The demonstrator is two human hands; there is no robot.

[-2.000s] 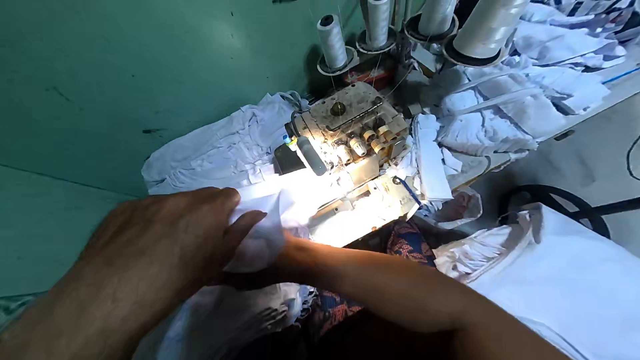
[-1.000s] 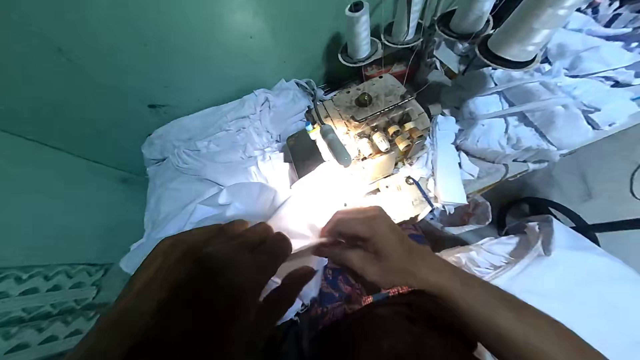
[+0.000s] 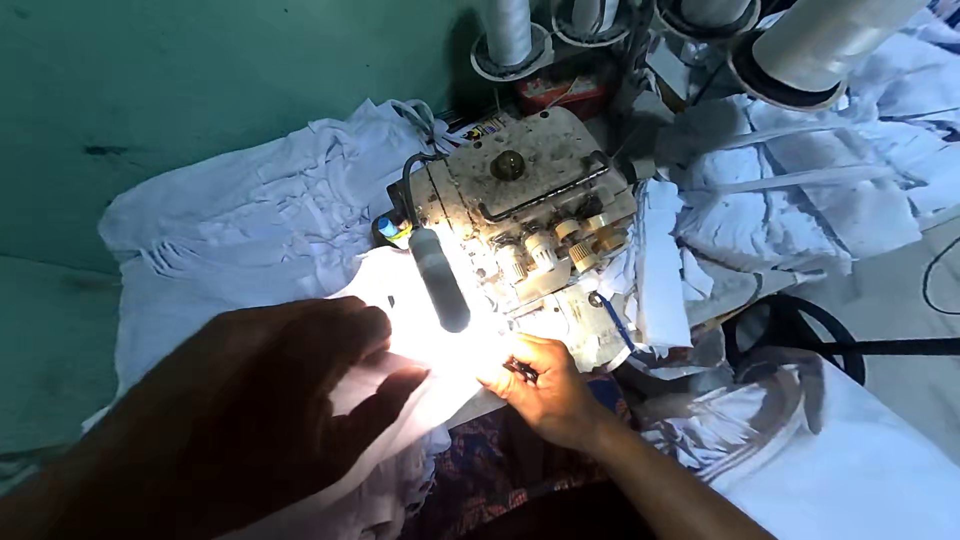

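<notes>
An overlock sewing machine [image 3: 525,169] with tension dials stands before me, its lamp [image 3: 441,281] shining on white fabric [image 3: 427,397]. Close below the lamp, my right hand [image 3: 544,386] pinches the fabric's edge; a small dark object, too unclear to name, shows between its fingers. On the left, my left hand [image 3: 300,382] grips the same fabric between thumb and fingers, its back in shadow. Glare hides the needle and presser foot area. A blue tool or strip [image 3: 616,322] lies on the machine's right side.
White cloth is heaped [image 3: 247,202] behind and left of the machine. Cones of white thread [image 3: 508,34] stand at the back. Stacked white pieces [image 3: 765,180] lie at the right, above a black wheel [image 3: 802,330]. More white fabric [image 3: 847,450] fills the lower right.
My right hand has moved from beside my left hand to the front of the machine under the lamp. The hands are farther apart, with the fabric stretched between them.
</notes>
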